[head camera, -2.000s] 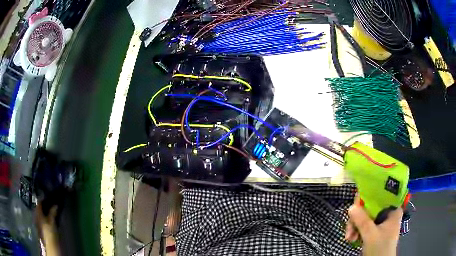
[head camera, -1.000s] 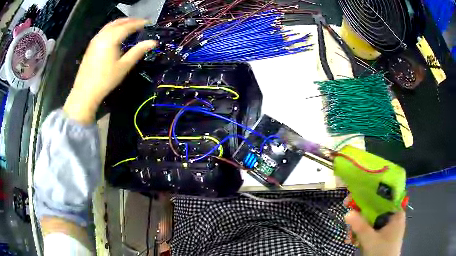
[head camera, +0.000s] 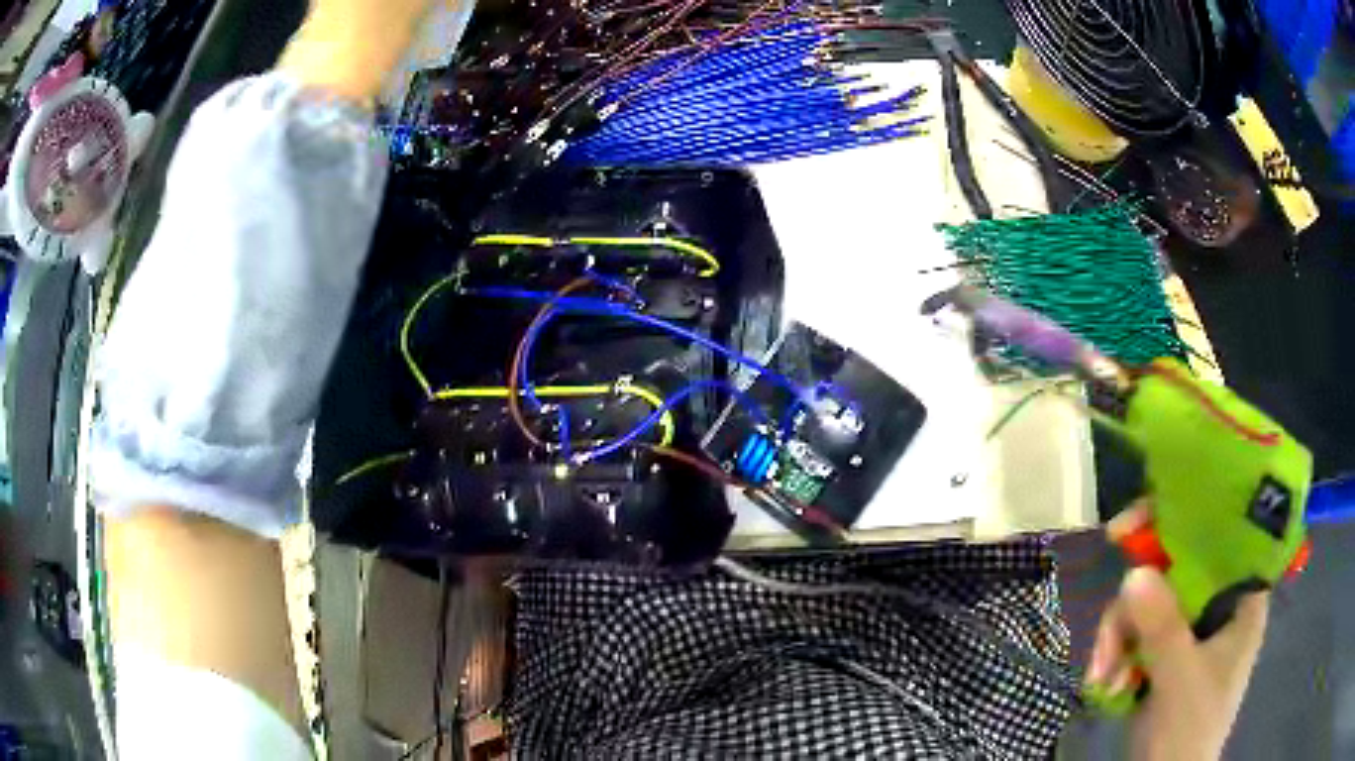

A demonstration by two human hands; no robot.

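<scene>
My right hand (head camera: 1174, 647) is shut on the lime-green soldering gun (head camera: 1222, 483) at the lower right. The gun's long nose points up and left, over the left part of the green wires (head camera: 1063, 268), apart from the small housing. The small black housing (head camera: 869, 379) holds a green and blue circuit board (head camera: 800, 479) and lies tilted on the white board (head camera: 869, 223). Blue and brown wires join it to the large black housing (head camera: 513, 513), which holds yellow-green wires (head camera: 557, 393). My left hand (head camera: 364, 37) is at the top left, its fingers cut off by the top edge.
Blue wires (head camera: 743, 104) and brown wires (head camera: 654, 33) lie beyond the large housing. A black coil on a yellow holder (head camera: 1063, 112) stands at the upper right. A pink-and-white fan (head camera: 75, 167) is at the far left. Checked cloth (head camera: 773, 654) covers my lap.
My left hand has come in from the lower left and reached up past the top edge. My right hand has moved the gun right, its nose away from the small housing.
</scene>
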